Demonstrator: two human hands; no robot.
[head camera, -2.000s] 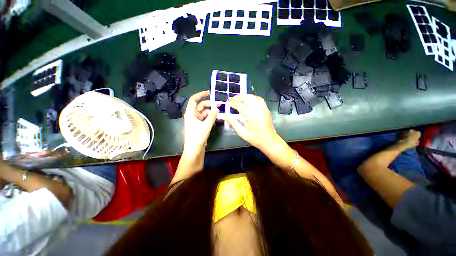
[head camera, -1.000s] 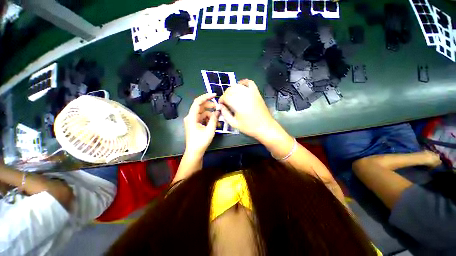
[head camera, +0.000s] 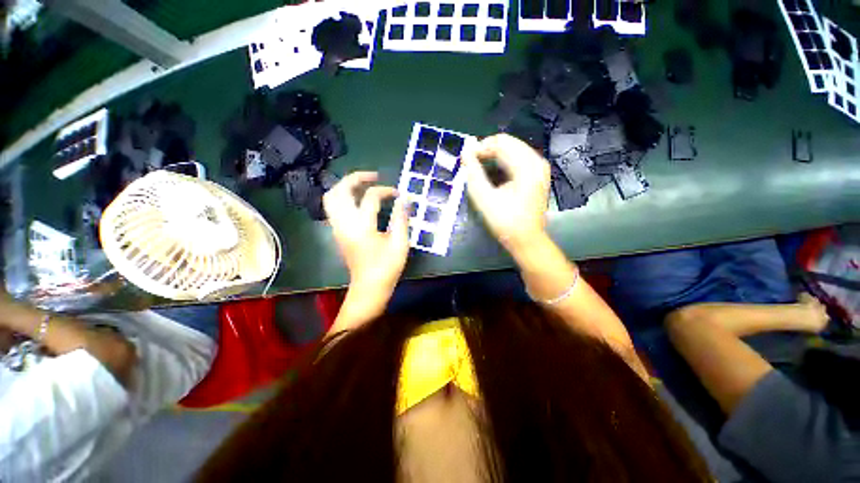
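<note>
A white sheet with two rows of black squares (head camera: 416, 211) lies slightly tilted on the green bench in front of me. My left hand (head camera: 368, 231) is at its left edge, fingers curled and thumb beside the sheet. A dark patch shows between the fingers; I cannot tell whether it is a held part. My right hand (head camera: 517, 193) is at the sheet's upper right edge, thumb and finger bent towards each other. Whether they pinch the edge or a pad is unclear. A small pale patch shows on the sheet near these fingertips.
Loose black housings lie in piles to the right (head camera: 570, 140) and left (head camera: 283, 146). Sticker sheets (head camera: 445, 44) line the far edge. A cream fan (head camera: 184, 231) stands left. A neighbour's sleeve (head camera: 57, 406) is left; another person's forearm (head camera: 721, 354) is right.
My hands were close together over the sheet and have moved apart. My right hand moved right and more of the sheet shows, now tilted the other way.
</note>
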